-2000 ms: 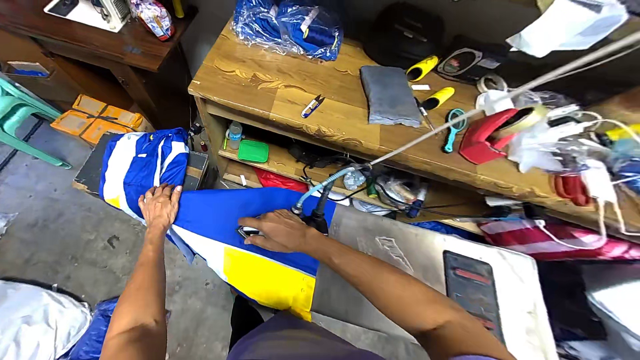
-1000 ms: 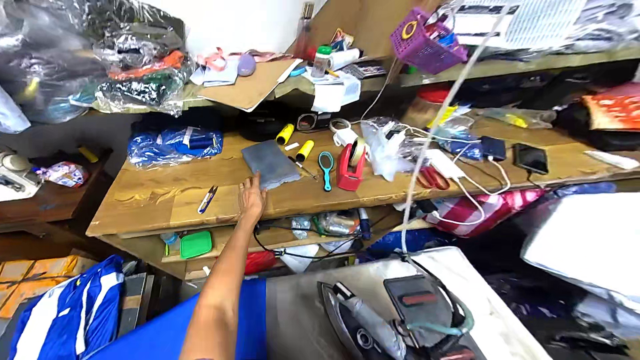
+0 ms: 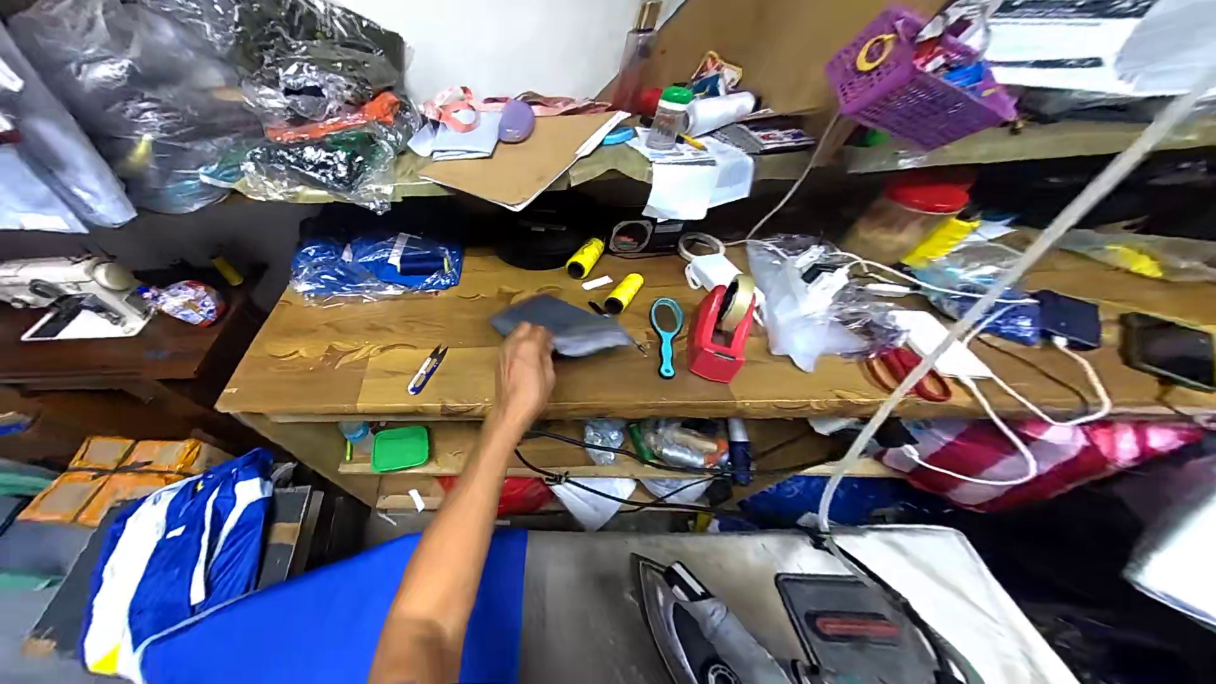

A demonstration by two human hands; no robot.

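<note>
My left hand reaches over the wooden table and grips the left front edge of a folded grey cloth. Thread snips lie to its left; yellow thread spools, a turquoise-handled oval tool and a red tape dispenser are to the right. Below, an iron rests on the grey ironing surface, beside a dark rest pad. Blue fabric with white and yellow parts spreads at lower left, partly behind my forearm. My right hand is out of view.
White cables, plastic bags and red-handled scissors crowd the table's right side. A pale hose crosses in front, running down toward the iron. Under the tabletop, a shelf holds a green container. A purple basket hangs at upper right.
My left hand has left the blue fabric and taken hold of the grey cloth. My right hand, earlier on the iron, is out of view. The view has swung up and right.
</note>
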